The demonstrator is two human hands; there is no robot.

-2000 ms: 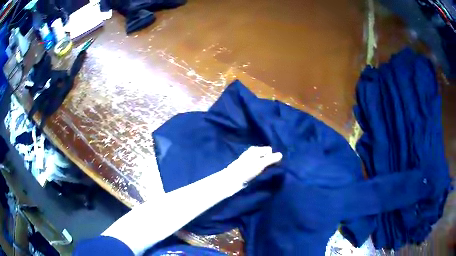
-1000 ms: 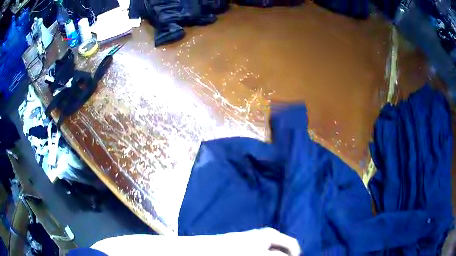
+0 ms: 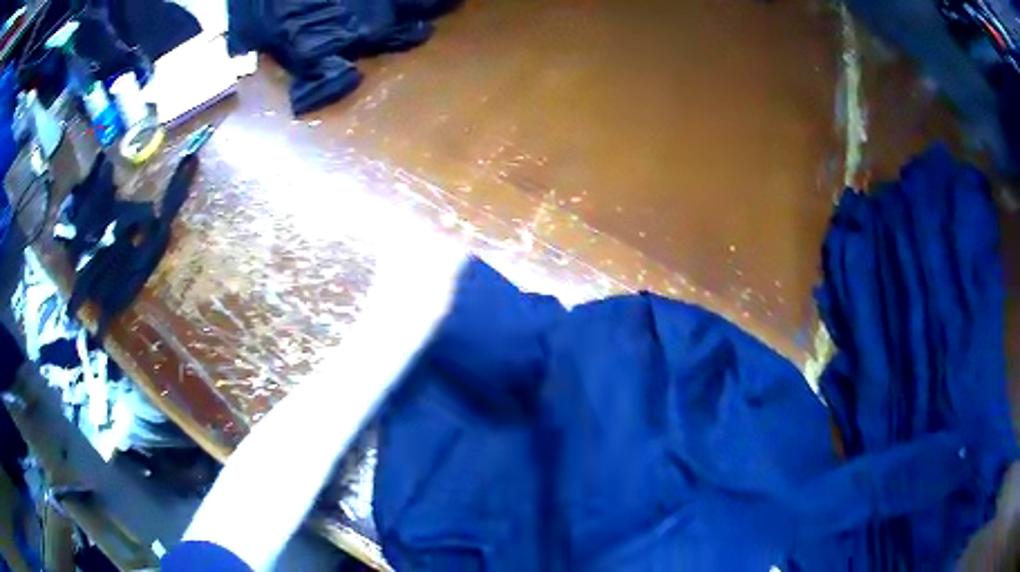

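Observation:
A navy jacket (image 3: 638, 436) lies bunched and spread over the near part of the table, cut off by the bottom edge. One sleeve (image 3: 884, 480) stretches right across a stack of navy garments (image 3: 917, 324). My left forearm reaches up from the bottom left. My left hand (image 3: 431, 255) is washed out by glare at the jacket's upper left corner; its fingers do not show, so its grip cannot be told. My right hand cannot be made out.
The brown table (image 3: 671, 145) has a curved left edge and a taped seam (image 3: 853, 101). Dark garments (image 3: 324, 45) lie at the far side. Black strips (image 3: 129, 251), yellow tape (image 3: 143, 142) and small bottles are at the left. White scraps (image 3: 84, 385) lie below the left edge.
My left hand has moved up and left from the jacket's lower middle. The narrow navy part that stood up from the jacket no longer sticks out, and cloth now lies further left. The view has shifted.

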